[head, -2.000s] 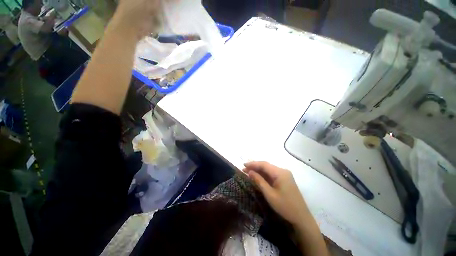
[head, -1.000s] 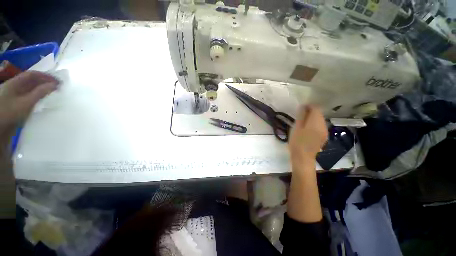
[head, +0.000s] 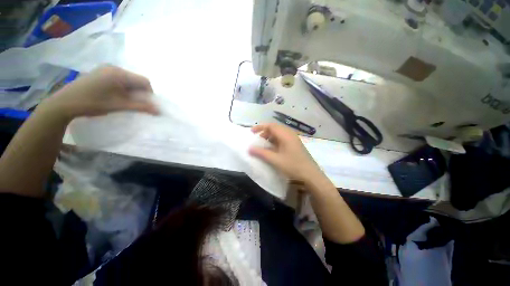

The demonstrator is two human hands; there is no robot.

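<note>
A white fabric piece (head: 223, 146) stretches along the front of the white table between my hands and almost blends into it. My left hand (head: 112, 92) holds its left part, fingers closed on the cloth. My right hand (head: 282, 151) holds its right part between thumb and fingers. The right end of the cloth hangs over the table's front edge. The sewing machine (head: 363, 50) stands behind my right hand. Thread snips (head: 294, 122) and black-handled shears (head: 345, 114) lie on the machine bed.
A blue-rimmed basket (head: 70, 78) with white pieces is at the left. A dark flat object (head: 416, 170) lies at the table's right end. A crumpled white and yellowish heap (head: 84, 195) is below the table edge at left. Dark cloth (head: 481, 173) is at far right.
My right hand has moved left from beside the shears to the cloth. My left hand now holds the cloth over the table's front left. The view has shifted.
</note>
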